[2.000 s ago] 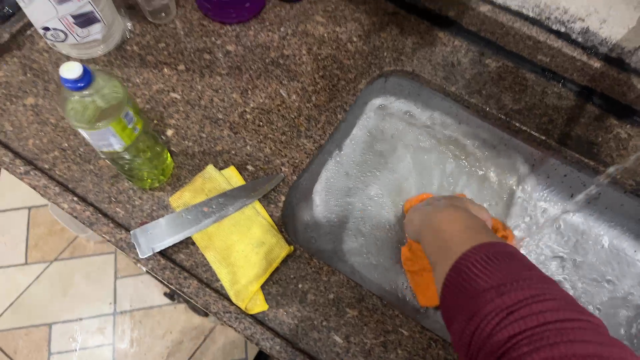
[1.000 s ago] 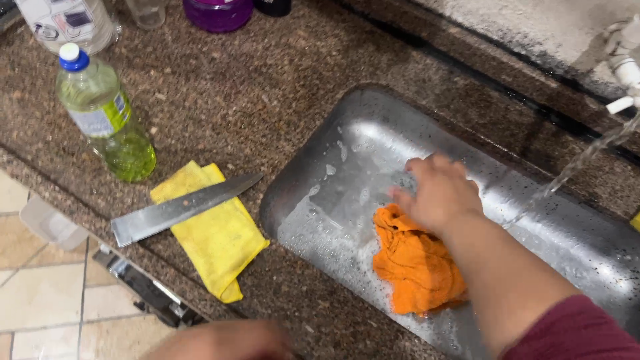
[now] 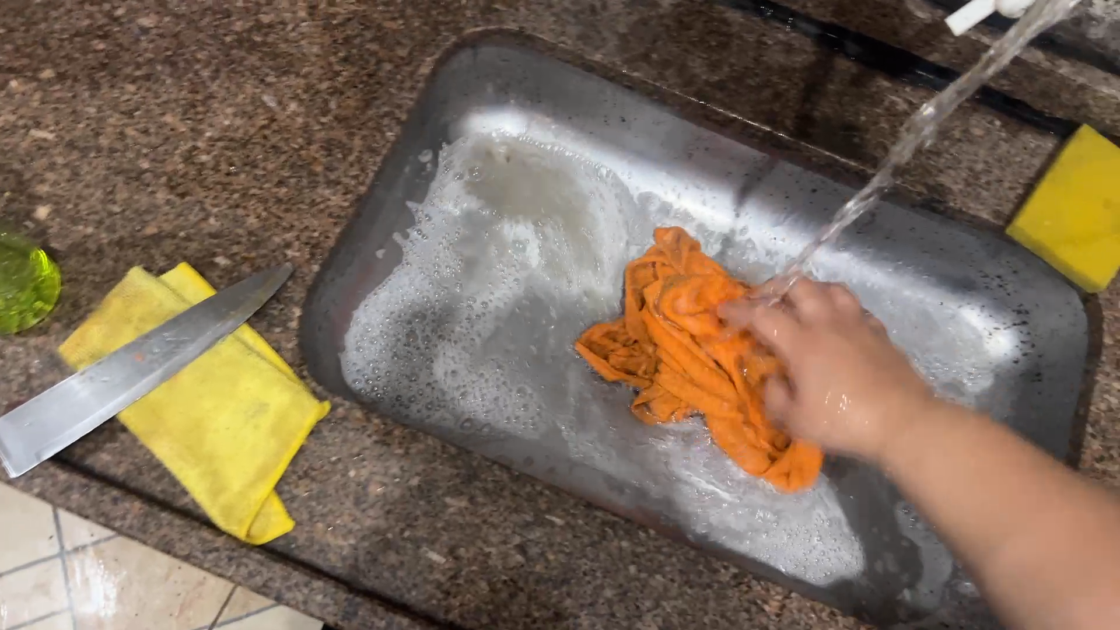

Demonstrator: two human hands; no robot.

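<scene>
My right hand (image 3: 831, 367) reaches into the metal sink (image 3: 350, 262), its fingers apart against the right side of a crumpled wet orange cloth (image 3: 691, 332). A stream of running water (image 3: 910, 140) falls onto the fingertips and the cloth. Soapy foam covers the sink's left part and lies below the cloth too. My left hand is out of view. On the counter to the left, a long metal blade (image 3: 149, 359) rests across a folded yellow cloth (image 3: 219, 420).
A yellow sponge (image 3: 1072, 210) sits on the stone counter by the sink's right corner. At the left edge stands a bottle of green liquid (image 3: 26, 280), partly cut off. The counter's front edge drops to a tiled floor (image 3: 114, 569).
My right hand, above the cloth a second ago, is now down against it under the water. A blurred hand at the bottom edge has gone from view. The view has moved closer to the sink.
</scene>
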